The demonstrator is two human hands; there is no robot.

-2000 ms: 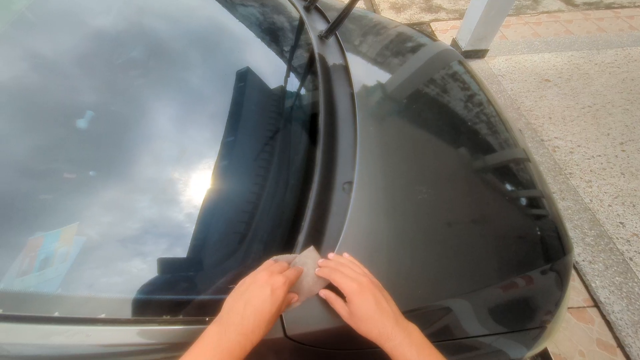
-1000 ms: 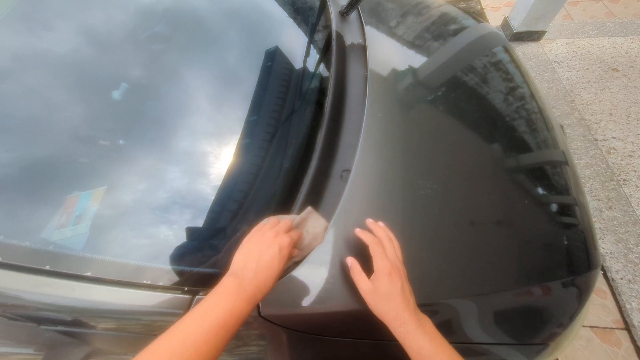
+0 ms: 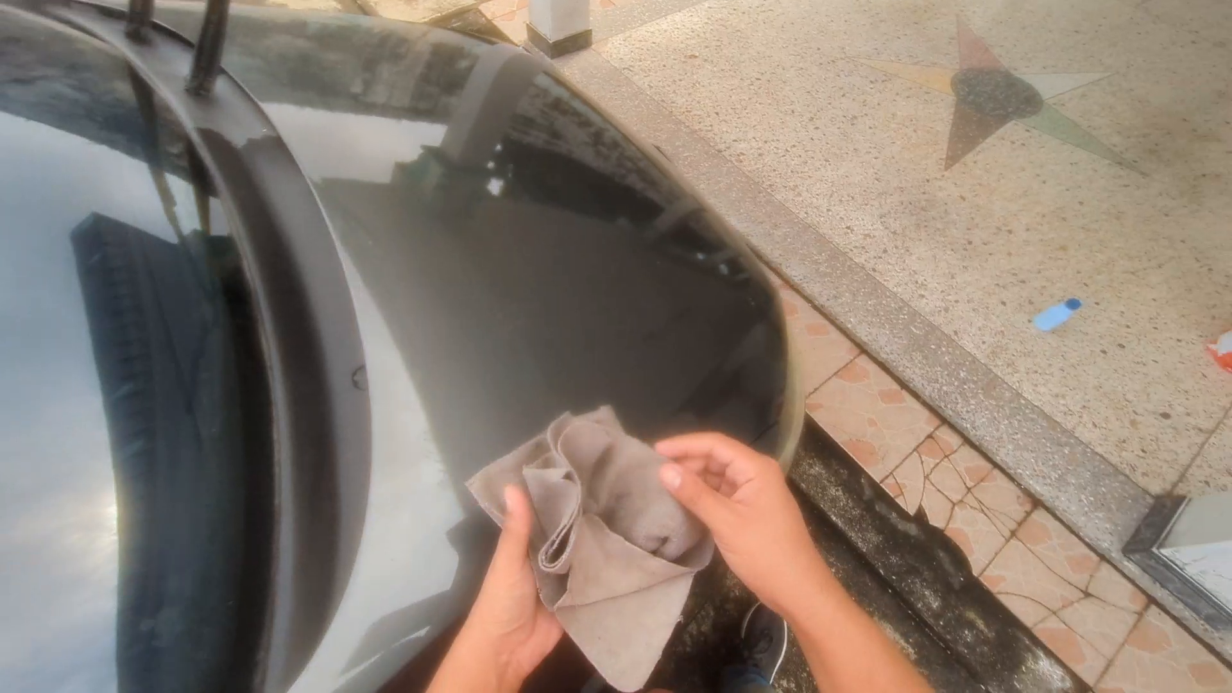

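Observation:
A crumpled grey-brown cloth [image 3: 616,539] is held up in front of me, over the near edge of the dark car hood [image 3: 539,289]. My left hand [image 3: 515,597] grips its left side from below, thumb on top. At the cloth's upper right, my right hand [image 3: 736,510] pinches it between thumb and fingers. The windshield [image 3: 58,385] lies at the left, bordered by the black cowl trim [image 3: 313,366].
Wiper arms [image 3: 207,48] rise at upper left. Beyond the hood are a tiled strip [image 3: 876,414], a speckled floor [image 3: 866,212], a post base [image 3: 558,38] and a blue bottle [image 3: 1057,315]. My shoe [image 3: 763,640] shows below.
Both hands have come away from the cowl's lower corner with the cloth. My right hand, free one second ago, now holds it too. The view has shifted toward the floor at right.

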